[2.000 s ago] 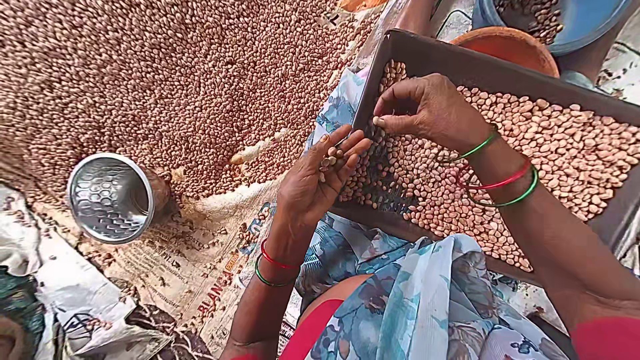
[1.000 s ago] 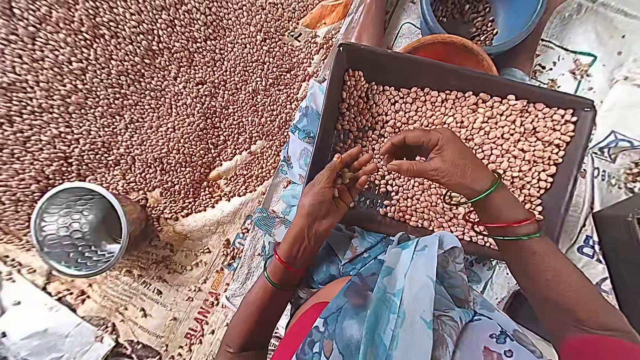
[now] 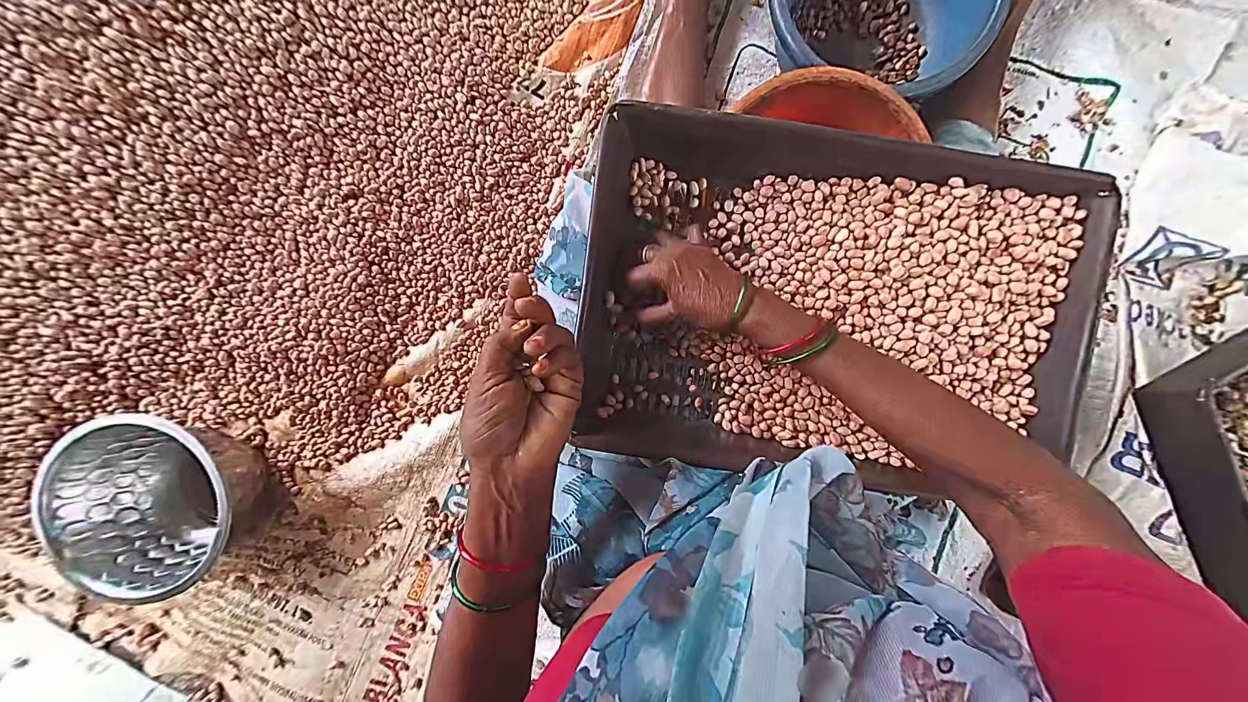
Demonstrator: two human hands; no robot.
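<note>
A dark rectangular tray (image 3: 1097, 283) holds a thick layer of pale pinkish-brown nuts or beans (image 3: 897, 283), thinner along its left side. My right hand (image 3: 687, 283) is down in that left part, fingers spread and blurred by motion, touching or just over the scattered pieces; whether it holds one I cannot tell. Beside the tray's left wall, my left hand (image 3: 522, 380) is raised palm up with curled fingers, shut on a few small pieces. Both wrists wear red and green bangles.
A large spread of similar nuts or beans (image 3: 273, 195) covers the printed sack (image 3: 322, 624) on the left. A metal tumbler (image 3: 132, 507) lies there. Behind the tray are an orange bowl (image 3: 834, 97) and a blue basin (image 3: 960, 44), with another person's legs alongside. Another dark tray (image 3: 1199, 458) sits at right.
My right hand has moved away from beside my left hand and down into the tray's left part. My left-hand fingers have curled in more around the pieces.
</note>
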